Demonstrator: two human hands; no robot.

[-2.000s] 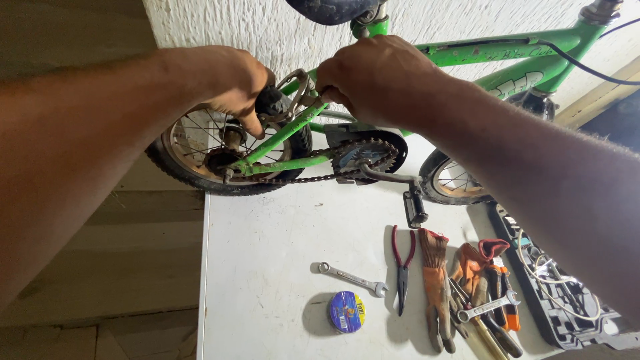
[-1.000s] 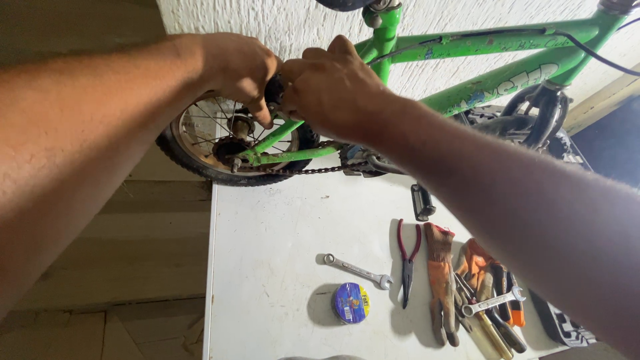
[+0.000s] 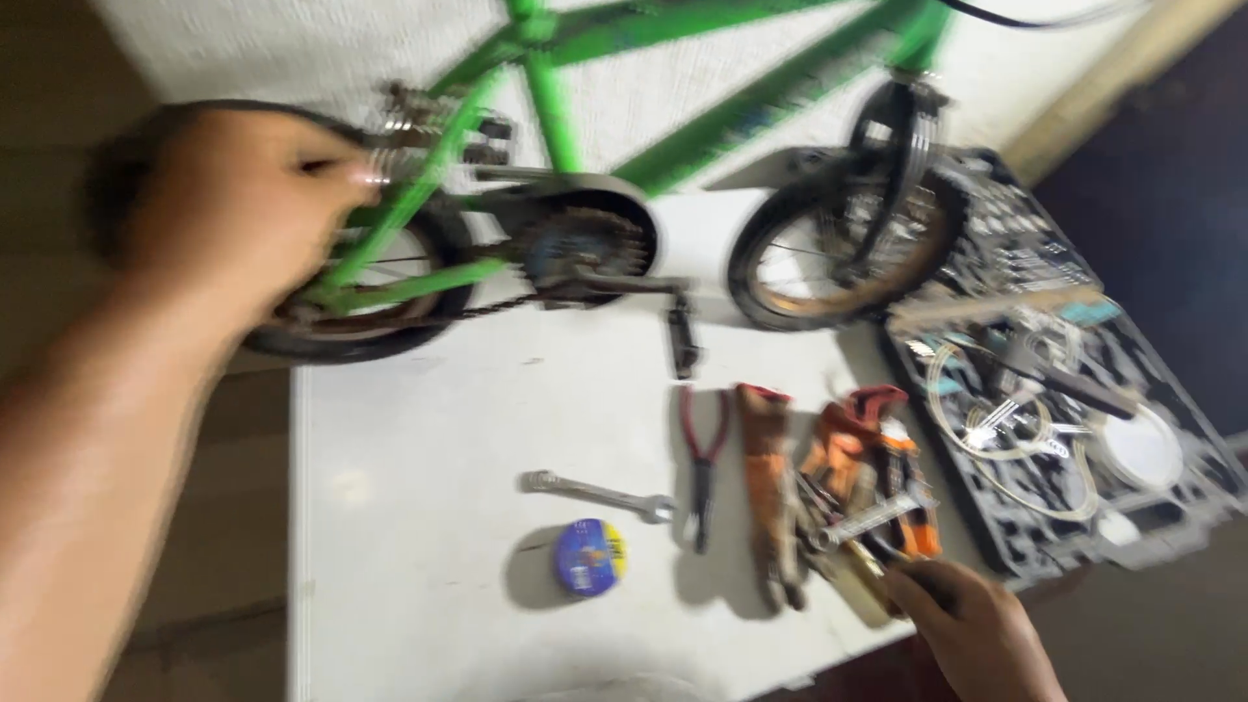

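My left hand (image 3: pixel 253 185) is at the rear wheel (image 3: pixel 429 283) of a green bicycle frame (image 3: pixel 556 107), its fingers by the seat stay; blur hides what they grip. Down at the table's near right edge, my right hand (image 3: pixel 965 614) touches the end of a tool with a pale yellowish handle (image 3: pixel 863 585), lying among work gloves (image 3: pixel 838 439) and other hand tools. A combination wrench (image 3: pixel 877 517) lies across that pile. Left of it are another orange work glove (image 3: pixel 765 478), red-handled pliers (image 3: pixel 704 458), a second combination wrench (image 3: pixel 600 495) and a blue and yellow round roll or tin (image 3: pixel 590 558).
An open tool case (image 3: pixel 1053 419) with sockets and coiled pale cable stands at the right. The front wheel (image 3: pixel 848 253) stands beside it, and a pedal (image 3: pixel 684 336) sticks out over the white table (image 3: pixel 419 585). A rough white wall (image 3: pixel 292 49) is behind.
My right hand has left the rear wheel area and come down to the glove and tool pile. My left hand stays by the rear wheel. The view has shifted.
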